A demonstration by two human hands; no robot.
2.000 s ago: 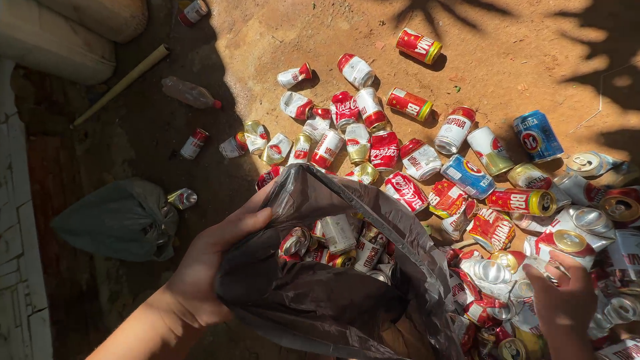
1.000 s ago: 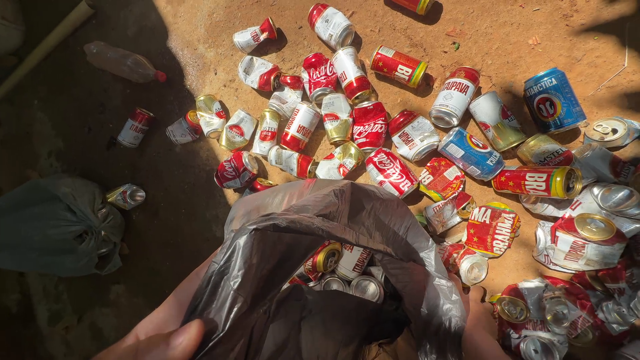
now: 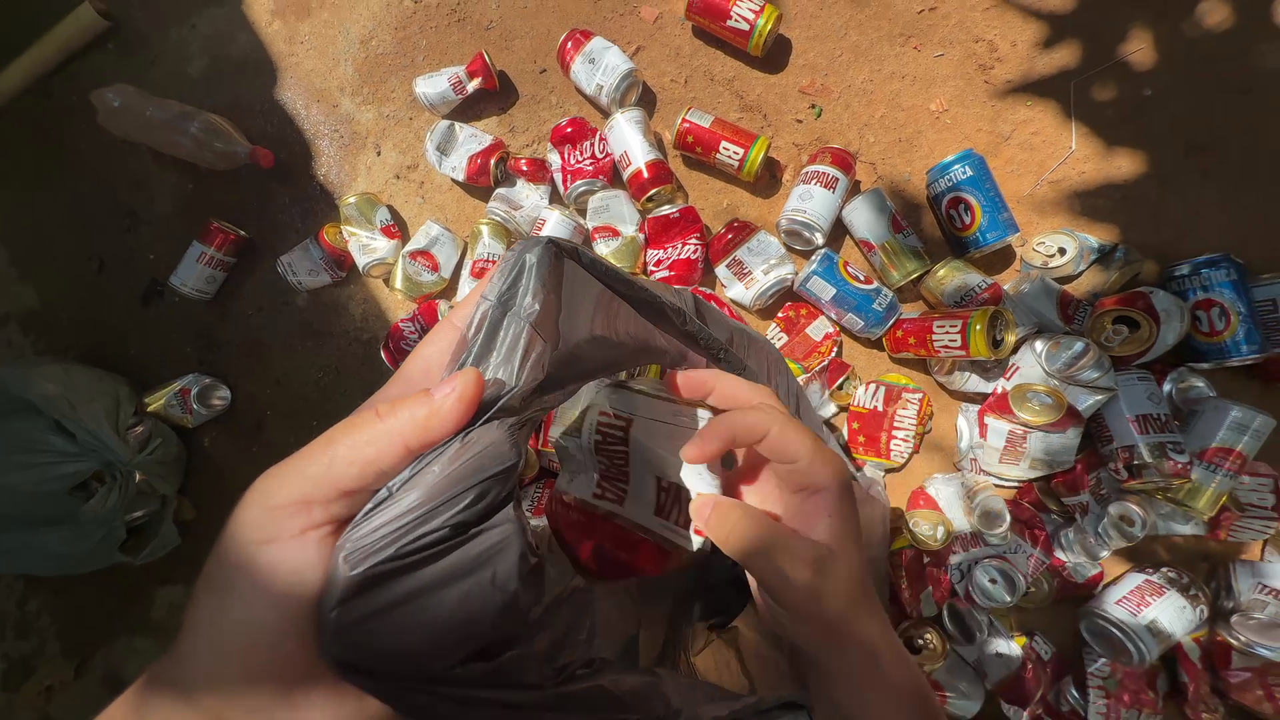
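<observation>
My left hand [image 3: 330,500] grips the rim of a black plastic bag [image 3: 430,560] from the left, thumb on top, holding its mouth apart. My right hand [image 3: 790,490] is at the bag's mouth with thumb and fingers closed on the edge of a crushed white and red aluminum can [image 3: 630,460]. The can is partly blurred and lies over the opening. More cans show beneath it, partly hidden by the bag's folds. Loose crushed cans lie just beyond the rim, among them a red Coca-Cola can [image 3: 675,245].
Many cans are spread over the dirt ground, with a dense heap [image 3: 1040,560] at the right. A blue Antarctica can [image 3: 970,203] stands out at the upper right. On the shaded left lie a plastic bottle [image 3: 180,128], a tied green bag [image 3: 80,470] and a pole [image 3: 50,50].
My right hand, over the can heap two seconds ago and beside the bag one second ago, is now at the bag's mouth with a crushed can. My left hand still holds the bag.
</observation>
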